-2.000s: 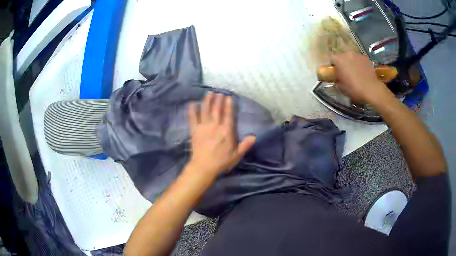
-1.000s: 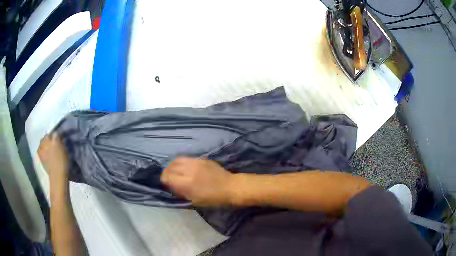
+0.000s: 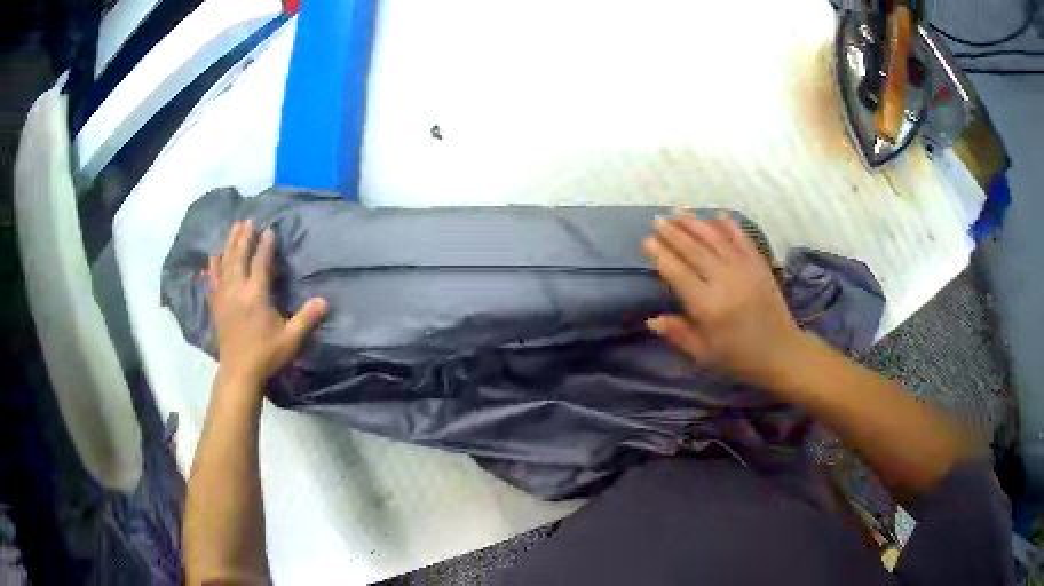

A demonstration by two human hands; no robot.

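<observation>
The grey garment (image 3: 458,311) is pulled over the padded arm, its upper part stretched smooth, with a dark straight seam (image 3: 492,268) running left to right. Its lower part hangs in crumpled folds toward me. A bit of the striped pad (image 3: 746,232) shows at the right end. My left hand (image 3: 250,303) lies flat on the left end of the garment, fingers spread. My right hand (image 3: 724,292) lies on its right end, palm down, fingers extended. Neither hand grips the cloth.
The steam iron (image 3: 879,86) with a wooden handle stands at the far right, its tip toward me. A blue support bar (image 3: 324,97) crosses the white table cover (image 3: 550,97) at upper left. A cream padded arm (image 3: 74,298) lies at the left edge. Dark hoses run at upper right.
The right hand left the iron, which now points toward me. The garment, earlier bunched, then loosely folded, is now stretched smooth with a straight seam. Both hands now lie spread at its two ends.
</observation>
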